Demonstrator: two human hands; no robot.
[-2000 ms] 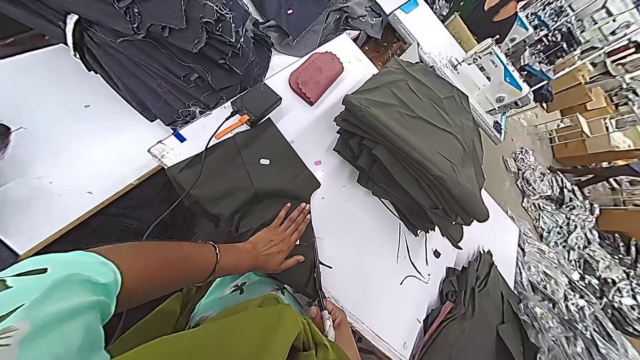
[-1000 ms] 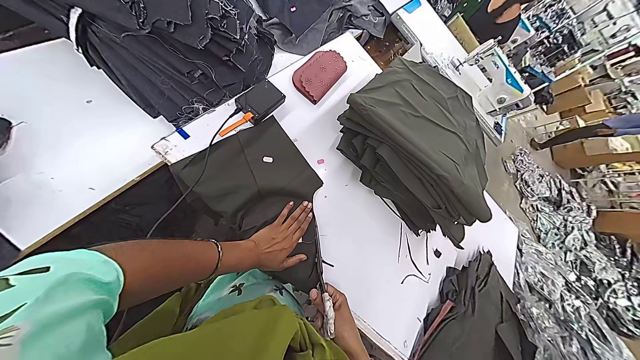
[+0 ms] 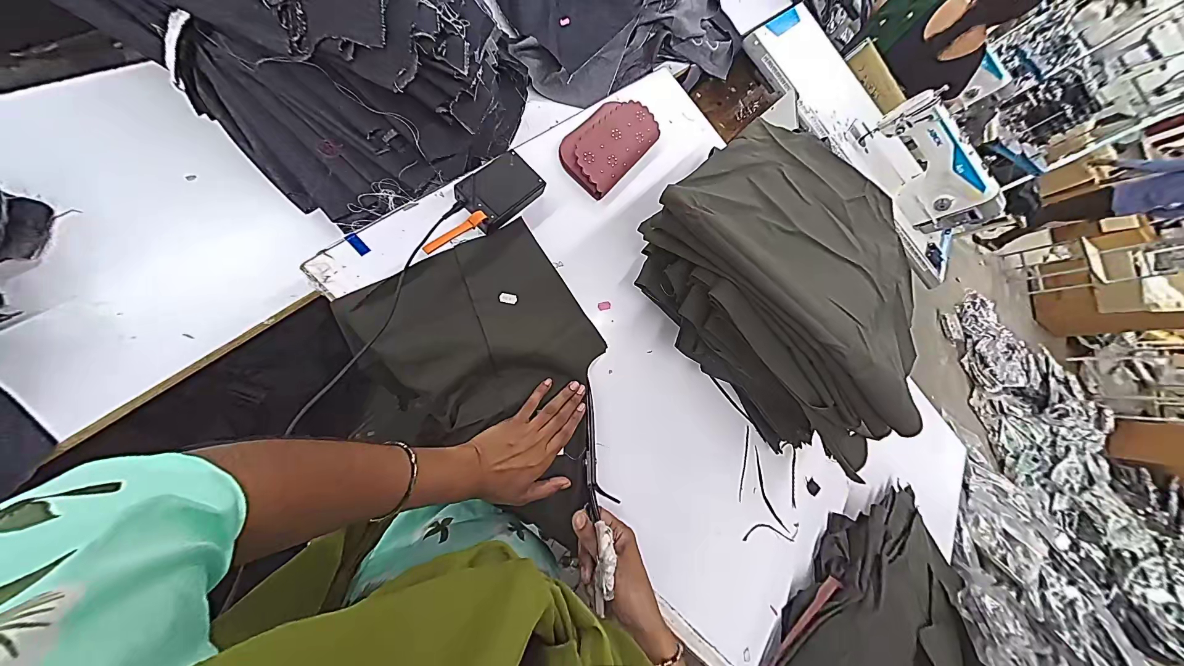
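My left hand [image 3: 527, 449] lies flat, fingers slightly apart, on a dark olive fabric panel [image 3: 462, 333] with a small white sticker on it. Below and to its right, my right hand [image 3: 622, 564] grips scissors [image 3: 603, 564] whose handles are wrapped in white cloth. Their blades point up along the panel's right edge, where a narrow dark strip of cloth [image 3: 594, 444] lies beside it. How far the blades are apart cannot be told.
A thick stack of olive fabric [image 3: 786, 277] stands to the right, thread-like trimmings [image 3: 763, 490] below it. A maroon case [image 3: 609, 148], a black box [image 3: 500, 190] with a cable, and dark cloth piles [image 3: 370, 92] lie beyond. More dark fabric [image 3: 879, 583] hangs lower right; a sewing machine [image 3: 943, 166] stands behind.
My right hand with the scissors has shifted slightly along the panel's edge. A dark strip now stands out beside that edge. My left hand stays flat on the panel.
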